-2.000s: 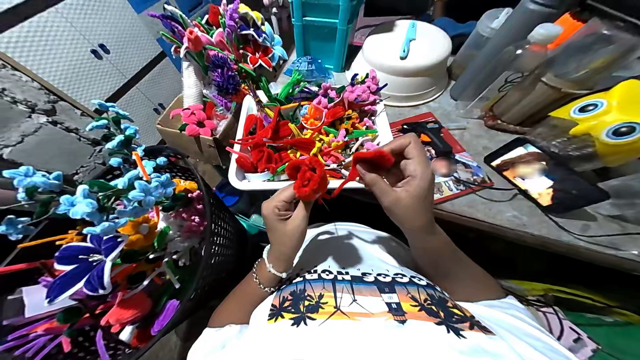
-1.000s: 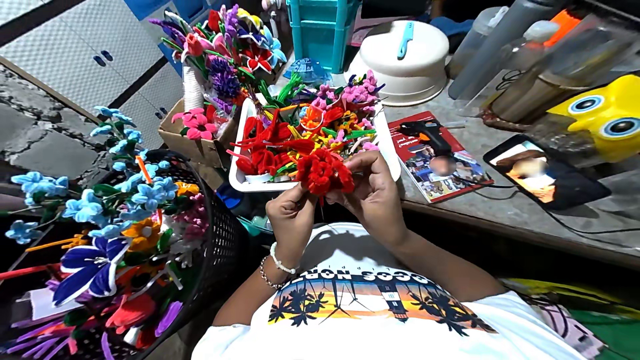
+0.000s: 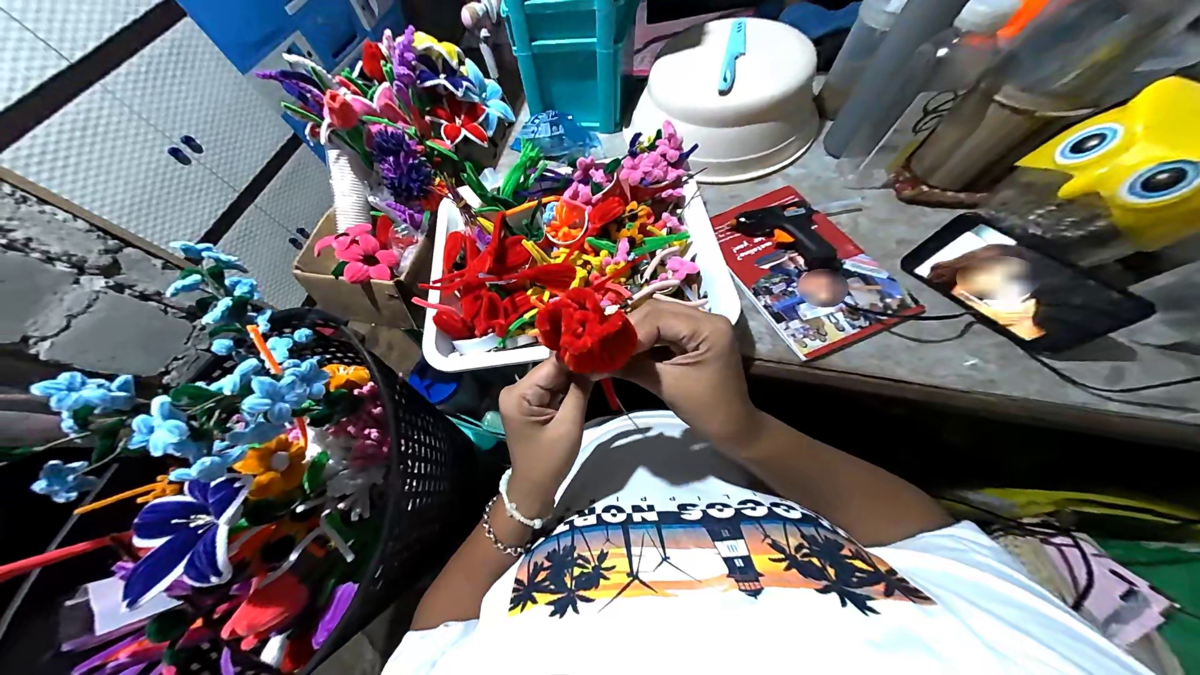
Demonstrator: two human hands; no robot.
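Note:
A red pipe-cleaner flower (image 3: pixel 587 332) is held upright between both hands, just over the front edge of a white plastic tray (image 3: pixel 487 359). My left hand (image 3: pixel 544 412) pinches its base from below left. My right hand (image 3: pixel 689 361) grips its right side near the base, and a thin stem and a red strip hang below. The tray holds many loose pipe-cleaner pieces and flowers, with red ones (image 3: pixel 487 281) at its left and pink ones (image 3: pixel 656 164) at its back right. The fingertips are partly hidden behind the petals.
A black mesh basket (image 3: pixel 412 487) of pipe-cleaner flowers stands at left. Behind it is a cardboard box (image 3: pixel 366 300) with more flowers. Right of the tray, a glue gun (image 3: pixel 792 230) lies on a red booklet (image 3: pixel 806 319), beside a smartphone (image 3: pixel 1031 281). A white round tub (image 3: pixel 731 103) stands behind.
My right hand held a red piece apart from the flower two seconds ago; now both hands are together at the flower, which looks fuller. The flower has turned somewhat since one second ago.

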